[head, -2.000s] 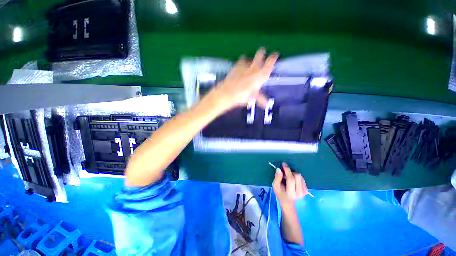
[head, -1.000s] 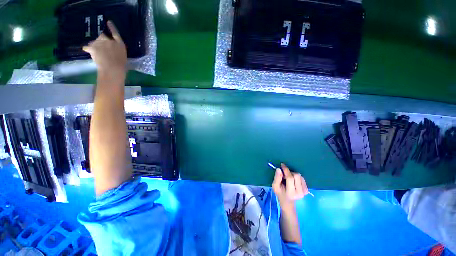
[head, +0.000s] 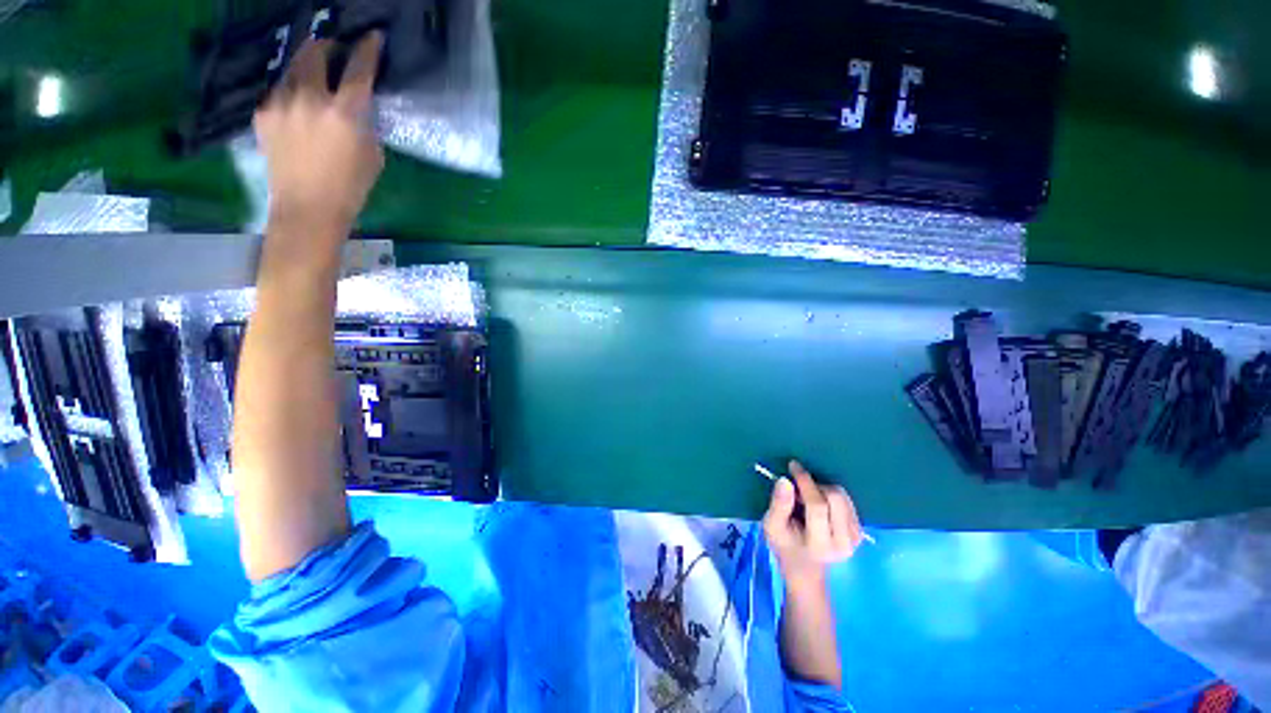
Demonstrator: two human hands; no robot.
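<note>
My left hand (head: pixel 321 146) reaches over the conveyor at the upper left, its fingers on a black housing panel (head: pixel 404 49). That panel is tilted, with a white protective sheet (head: pixel 467 126) under it; the fingertips are partly blurred. My right hand (head: pixel 813 522) is closed around a slim pale hand tool (head: pixel 765 472) at the bench's front edge. Another black housing panel (head: pixel 781 126) with two white bracket marks lies on a textured silvery sheet (head: pixel 836 230) on the conveyor.
A panel (head: pixel 432 418) lies on the bench behind my left forearm, beside leaning panels (head: pixel 84 418). A grey metal rail (head: pixel 112 265) is above them. A pile of black strips (head: pixel 997 404) lies at right, near another person's white sleeve (head: pixel 1206 585).
The worked panel went from the bench onto the conveyor and shifted right. My left hand moved from it to the upper-left panel, which has turned askew. My right hand has barely moved.
</note>
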